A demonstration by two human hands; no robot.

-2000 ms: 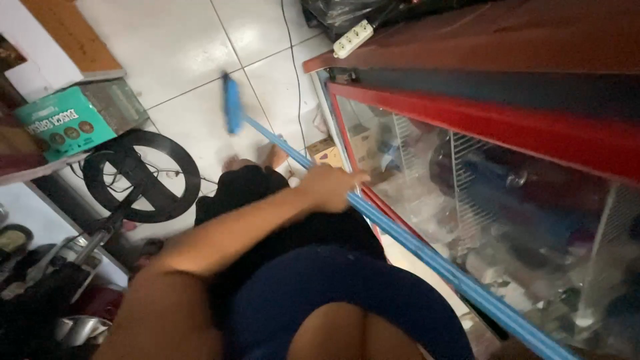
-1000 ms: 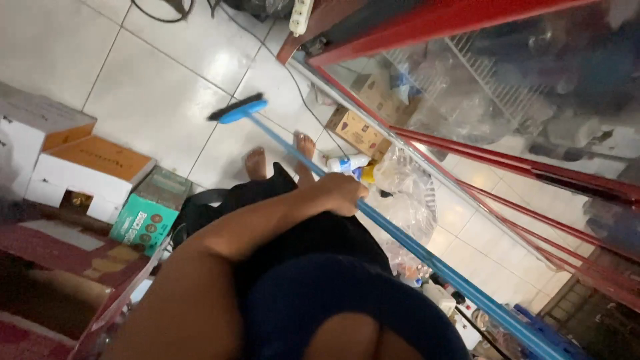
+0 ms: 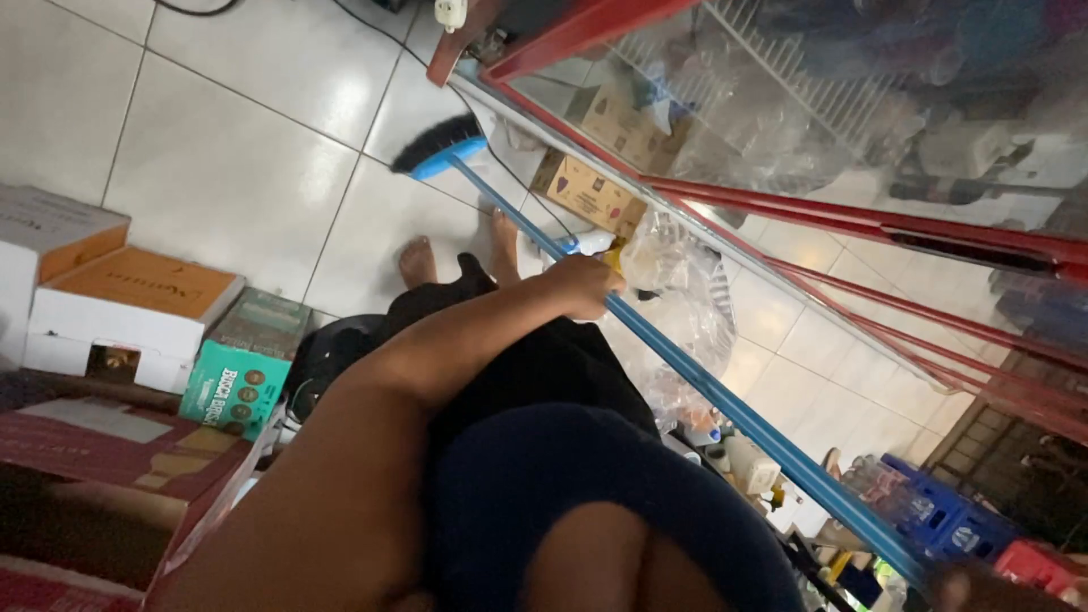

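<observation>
A broom with a blue head and dark bristles (image 3: 438, 153) rests over the white tiled floor, beyond two bare feet (image 3: 419, 262). Its long blue handle (image 3: 731, 391) runs diagonally down to the lower right. Around the middle of this handle is my left hand (image 3: 582, 287), closed in a fist, with the forearm reaching in from the lower left. At the bottom right edge my right hand (image 3: 977, 588) is partly in view, dark and blurred, at the handle's upper end; its fingers are mostly cut off.
Cardboard boxes (image 3: 140, 285) and a green box (image 3: 234, 387) line the left. A red-framed glass cabinet (image 3: 595, 161) stands at the right, by a printed carton (image 3: 586, 191), clear plastic bags (image 3: 680, 306) and a black cable (image 3: 531, 191) on the floor. Blue crates (image 3: 952, 514) lie lower right.
The view has swung, bringing the boxes and more floor into sight. The broom head has shifted across the tiles toward the cabinet's corner. My left hand keeps its hold on the handle.
</observation>
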